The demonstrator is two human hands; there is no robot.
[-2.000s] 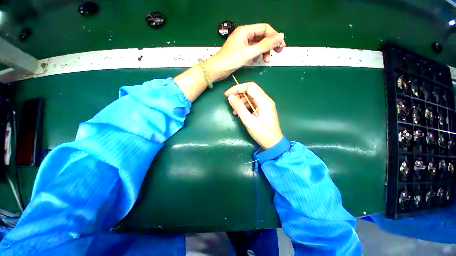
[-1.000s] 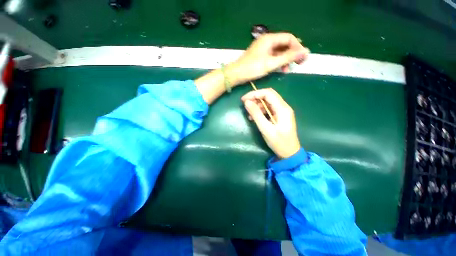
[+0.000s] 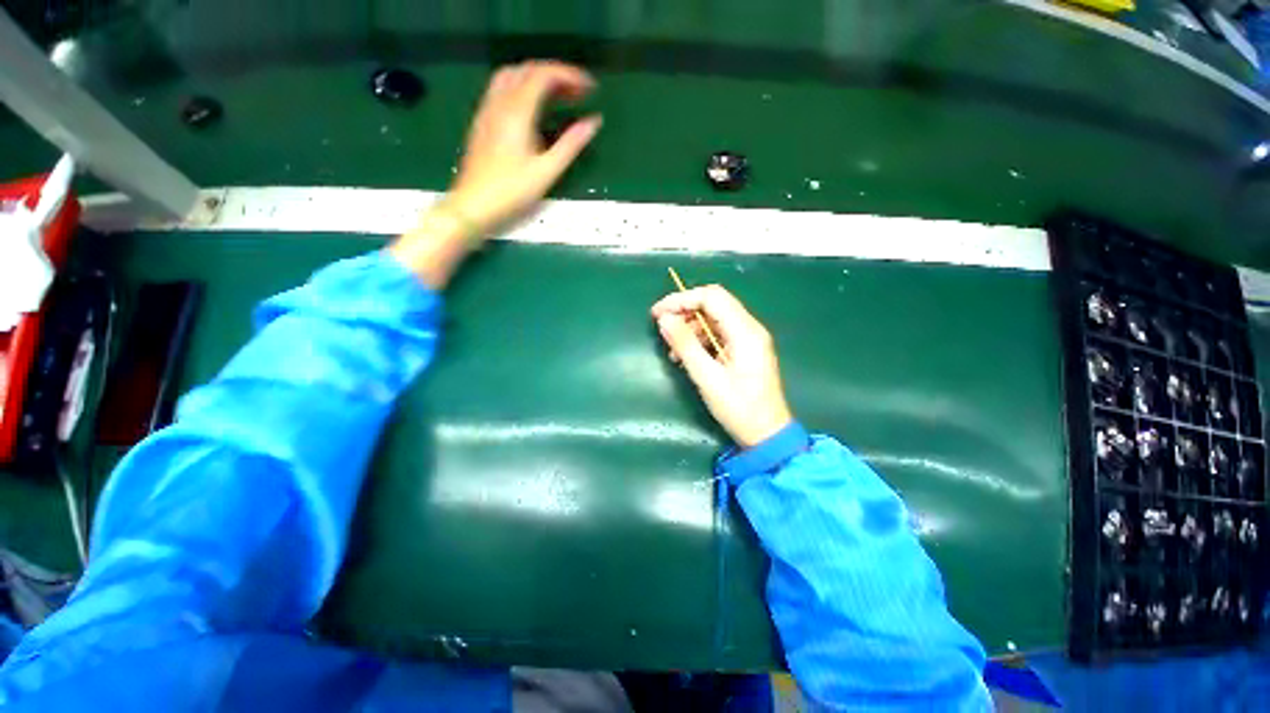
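My left hand, slightly blurred, is over the green belt beyond the white rail. Its thumb and fingers are apart. A dark unit shows partly between them; I cannot tell if they touch it. My right hand is above the green bench and pinches a thin tan stick, its tip pointing up and left towards the rail. A round black unit with shiny parts lies on the belt, right of my left hand.
More black units lie on the belt at left. The white rail crosses beyond the bench. A black pocketed tray with shiny units stands at right. At left are a red bin with white wipes and a flat dark object.
My left hand has moved left from above the rail to over the belt, and its fingers have spread. My right hand still holds the stick. The view has shifted.
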